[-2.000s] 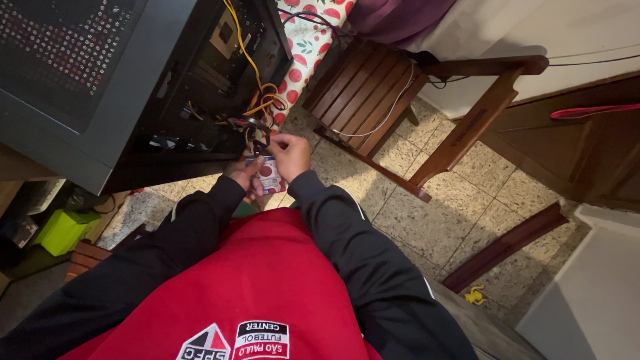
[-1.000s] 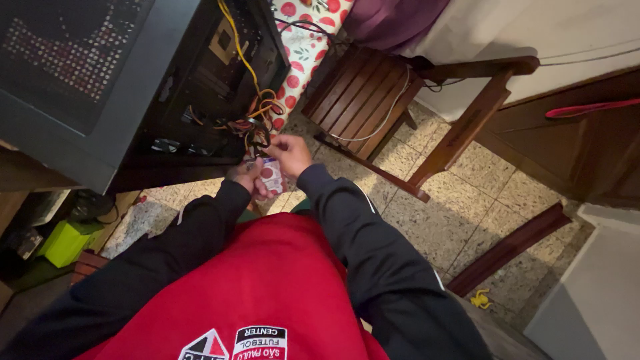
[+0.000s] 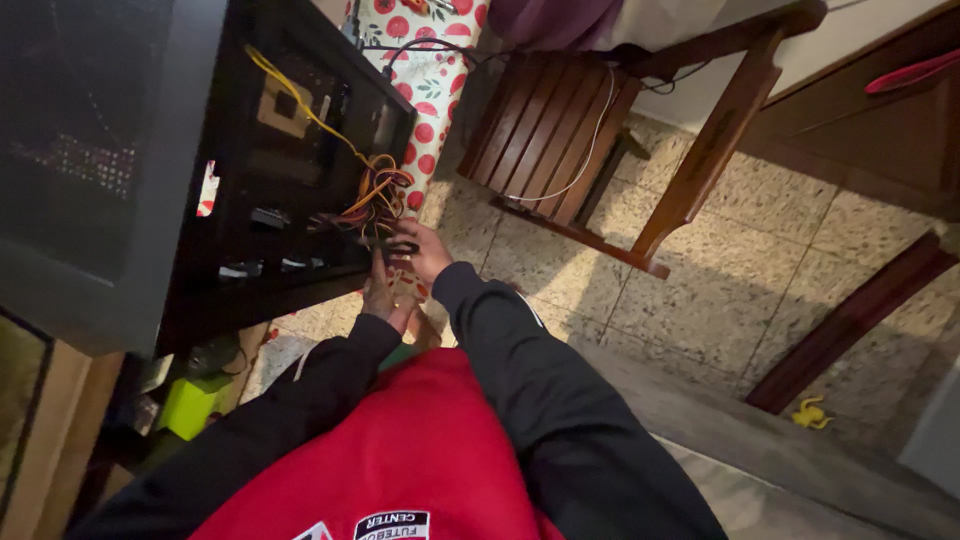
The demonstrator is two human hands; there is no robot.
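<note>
A black computer case (image 3: 199, 300) stands on the left with its side toward me showing the inside. A bundle of orange, yellow and dark cables (image 3: 379, 191) hangs out at its lower right edge, and a yellow cable (image 3: 300, 101) runs up from it. My right hand (image 3: 424, 251) has its fingers on black cables just below the bundle. My left hand (image 3: 381, 296) is close beside it, with a finger raised against the same cables. What the left palm holds, if anything, is hard to make out.
A tablecloth with red fruit print (image 3: 424, 135) lies behind the case. To the right stands a slatted wooden chair (image 3: 555, 135) with a white cable (image 3: 592, 154) across it. A dark red wooden piece (image 3: 847, 322) and a yellow toy-like object (image 3: 811, 414) are on the tiled floor. A lime-green box (image 3: 195, 405) sits lower left.
The small printed packet seen between my hands in the earlier frames is no longer plain to see. My right hand's fingers have spread out over the black cables.
</note>
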